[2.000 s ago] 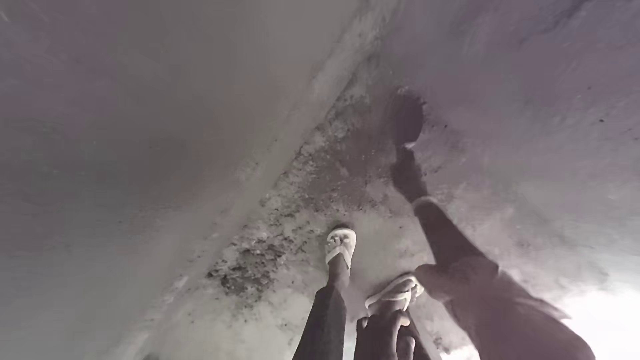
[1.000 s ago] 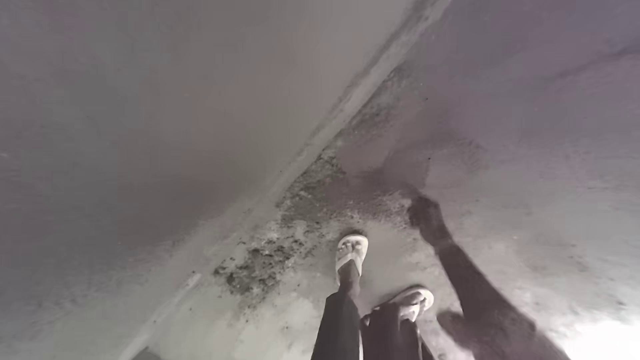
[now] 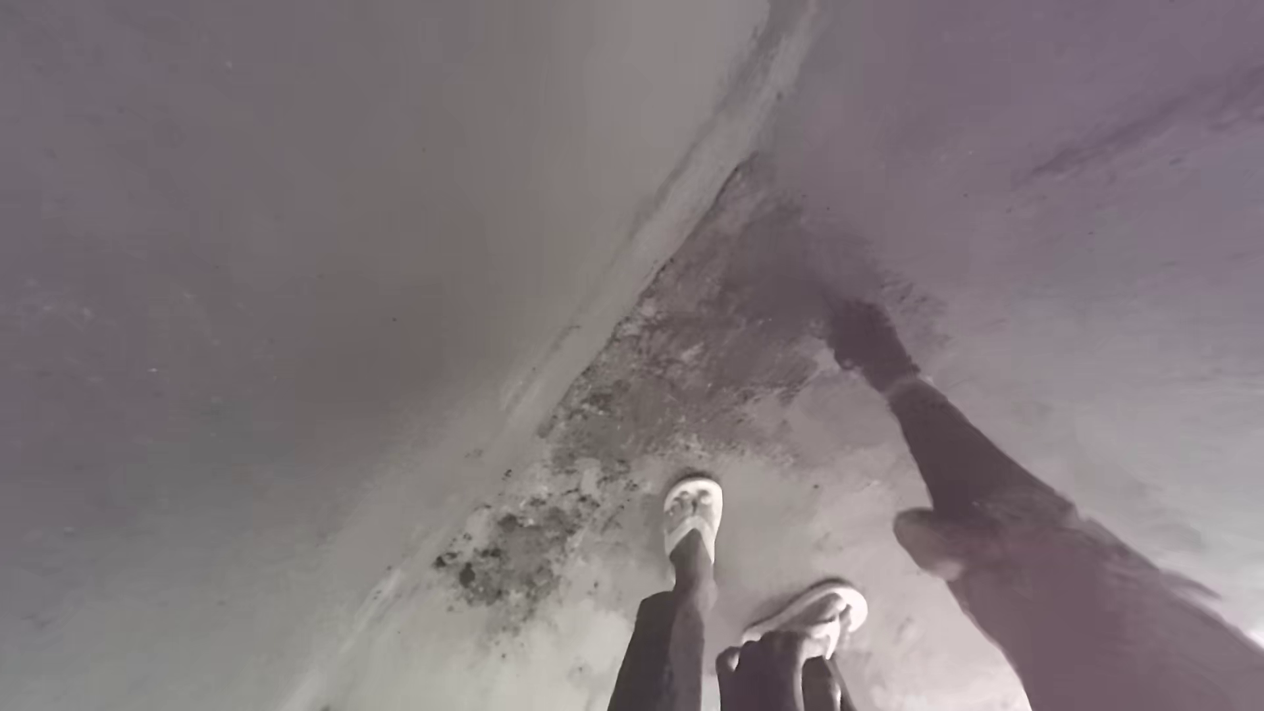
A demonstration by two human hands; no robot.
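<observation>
My right hand [image 3: 871,341] reaches down at right of centre, close to the stained floor [image 3: 750,316]. It is dark and blurred. A faint dark smear lies just beyond its fingers, and whether the hand grips anything cannot be made out. Bent finger-like shapes, apparently my left hand [image 3: 765,664], show at the bottom over the lower leg; what they hold, if anything, is hidden. Dark crumbly debris [image 3: 523,553] lies on the floor left of my feet, and a rough, darker patch stretches from it towards the right hand.
A pale raised strip or edge [image 3: 632,257] runs diagonally from the top to the lower left, with a smooth grey surface [image 3: 296,296] beyond. My feet wear light sandals, one [image 3: 694,499] ahead of the other [image 3: 834,607].
My right hand has come back nearer to my feet since the oldest frame. A dark rounded shape seen beyond it then is now only a blurred smear.
</observation>
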